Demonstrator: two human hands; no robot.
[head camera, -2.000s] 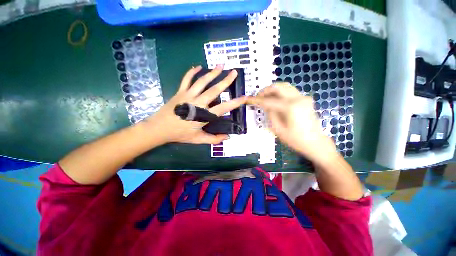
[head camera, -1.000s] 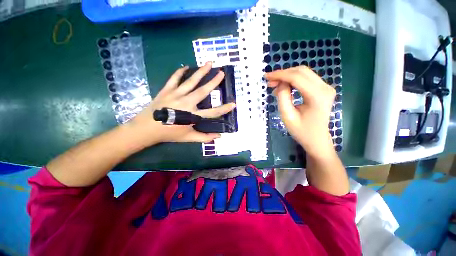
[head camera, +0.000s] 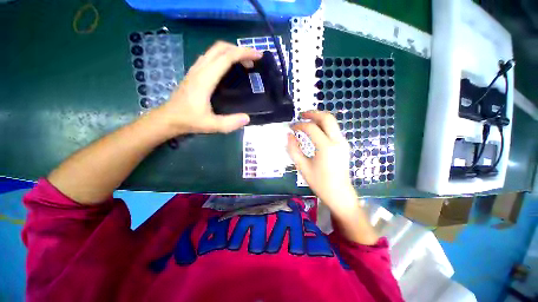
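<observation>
My left hand (head camera: 203, 94) grips the black device (head camera: 245, 94) by its left side, thumb at the lower edge and fingers at the upper edge. A small pale label shows on its face. The black cable (head camera: 272, 29) runs up from it toward the blue basket. My right hand (head camera: 318, 150) is just below and right of the device, fingers curled over the small dot sticker strip (head camera: 299, 76). Whether its fingertips hold anything cannot be told. Label sheets (head camera: 262, 154) lie under and below the device.
The large pad sheet (head camera: 360, 94) lies right of the strip, the small pad sheet (head camera: 159, 71) at left. A blue basket (head camera: 230, 8) is at the top edge, a rubber band (head camera: 86, 19) at upper left. A white foam tray (head camera: 439, 118) with black units stands at right.
My left hand has gone from lying flat on the device to gripping its side, and the device is turned and moved up. The cable now points up. My right hand has moved down and left.
</observation>
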